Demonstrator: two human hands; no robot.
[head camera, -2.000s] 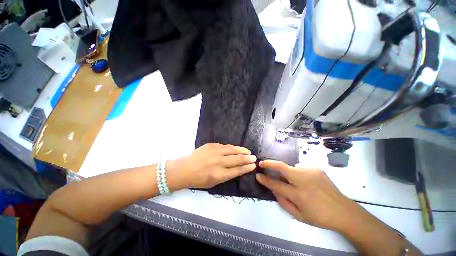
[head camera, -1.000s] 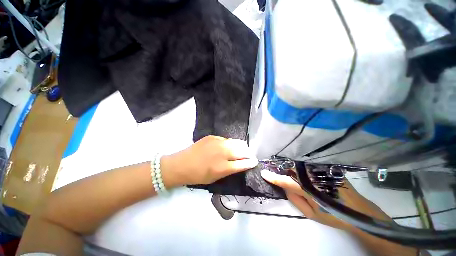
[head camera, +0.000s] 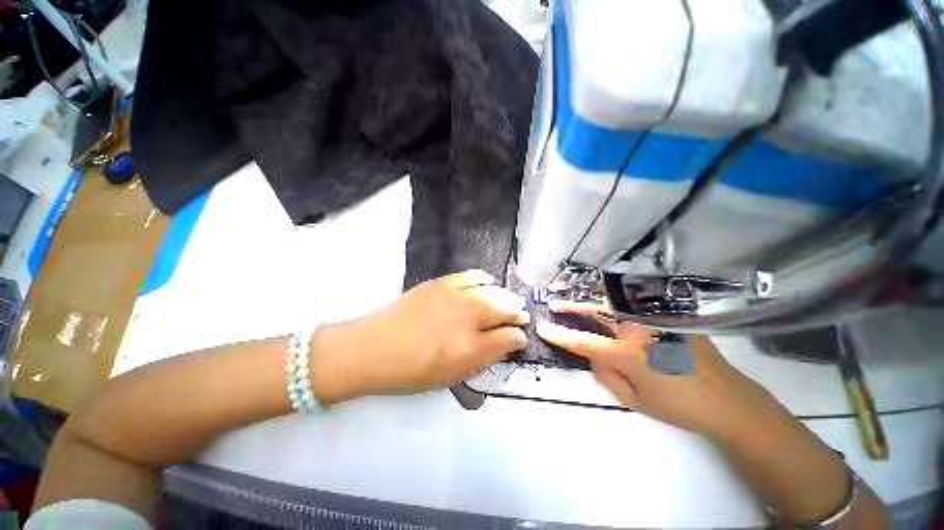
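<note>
A dark grey-black garment piece (head camera: 455, 135) lies on the white machine table, running from the back down to the presser foot (head camera: 539, 296) of the sewing machine (head camera: 662, 145). My left hand (head camera: 440, 331) rests on the cloth just left of the foot, fingers together, pressing it flat. My right hand (head camera: 642, 367) is at the cloth's near right end, with thumb and forefinger on it beside the foot. Part of that hand is behind the machine's metal parts. The needle tip is too small to tell.
A brown cardboard sheet (head camera: 88, 280) with a small round dark-blue item (head camera: 120, 168) lies at the left. Thread snips (head camera: 861, 404) lie at the right, near a dark flat rectangle (head camera: 792, 345). The table's ruler-marked front edge (head camera: 311, 507) runs along the bottom.
The cloth and both hands have moved up to the presser foot, and less cloth shows in front of it. The view came closer to the machine head, then drew back slightly.
</note>
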